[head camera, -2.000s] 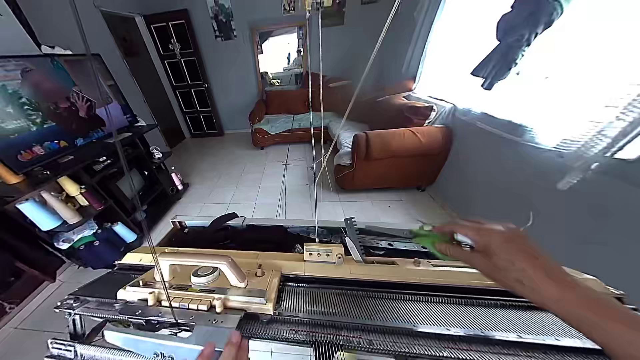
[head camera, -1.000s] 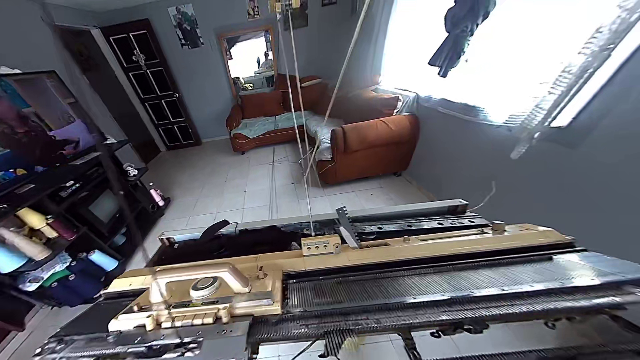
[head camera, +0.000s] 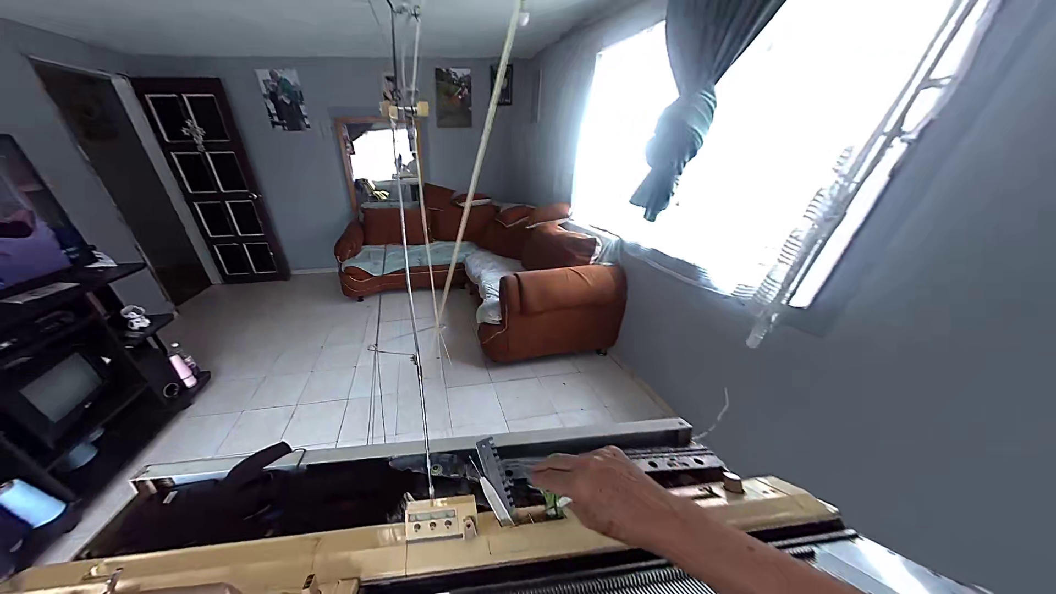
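Note:
My right hand (head camera: 606, 495) reaches over the back rail of a cream knitting machine (head camera: 289, 551), palm down, fingers bent. Just below its fingers is a small green thing (head camera: 553, 502), partly hidden; whether the fingers grip it cannot be told. Left of the hand, a toothed metal comb (head camera: 493, 472) leans beside a white-handled tool (head camera: 495, 501). A row counter (head camera: 440, 520) sits on the rail further left. The needle bed (head camera: 643, 580) shows only at the bottom edge. My left hand is out of view.
A dark cloth (head camera: 272, 495) lies in the tray behind the rail. Yarn strands (head camera: 406, 231) hang from the tension mast above the counter. Beyond stand an orange sofa (head camera: 561, 309) and, at left, a black shelf (head camera: 99, 363). A window (head camera: 742, 165) is at right.
The green thing was in my right hand two seconds ago; neither hand showed one second ago. Now my right hand is back, over the tray. The view has tilted up.

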